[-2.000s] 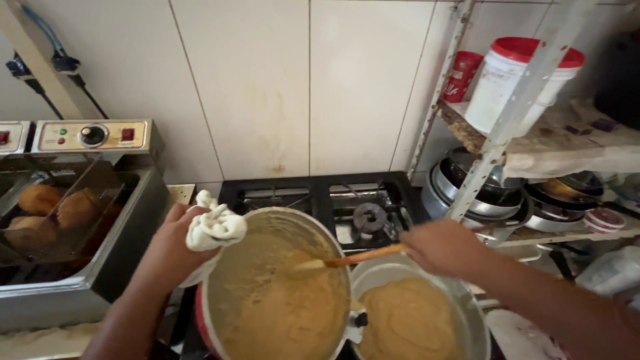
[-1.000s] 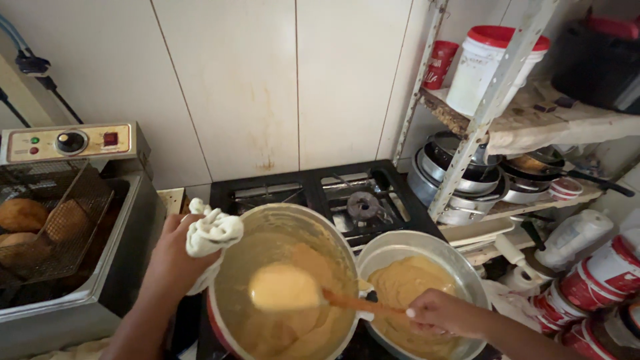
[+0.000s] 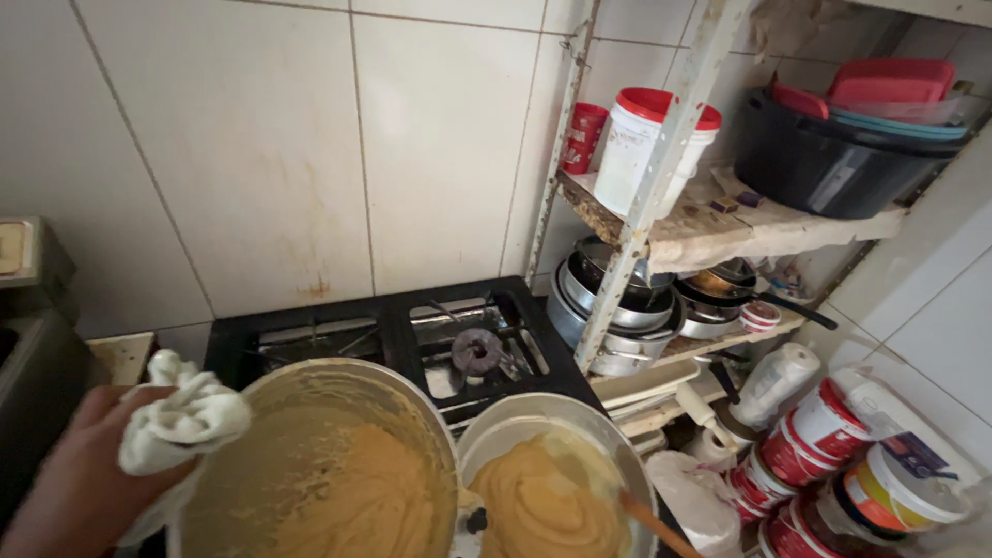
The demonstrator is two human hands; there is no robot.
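Note:
My left hand [image 3: 93, 465] grips a bunched white cloth [image 3: 182, 415] at the left rim of a large pot [image 3: 446, 434] that holds thick tan batter or cream [image 3: 372, 496]. Touching it on the right, a second metal pot [image 3: 554, 403] contains a similar mixture [image 3: 542, 496], swirled on top. A wooden spoon [image 3: 655, 523] dips into this right pot near its right wall, its handle running out at the bottom edge. My right hand is out of the frame.
Both pots sit on a black gas stove [image 3: 496, 310] against a tiled wall. A metal shelf [image 3: 620, 287] with a white bucket [image 3: 628, 155], a black tub [image 3: 821, 170] and stacked pans [image 3: 620, 310] rises at right. Stacked buckets [image 3: 806, 434] stand lower right; a metal fryer [image 3: 46, 387] is at left.
The spoon has moved right, from over the left pot into the right pot. My right hand, earlier on its handle, has left the frame. The view has swung right.

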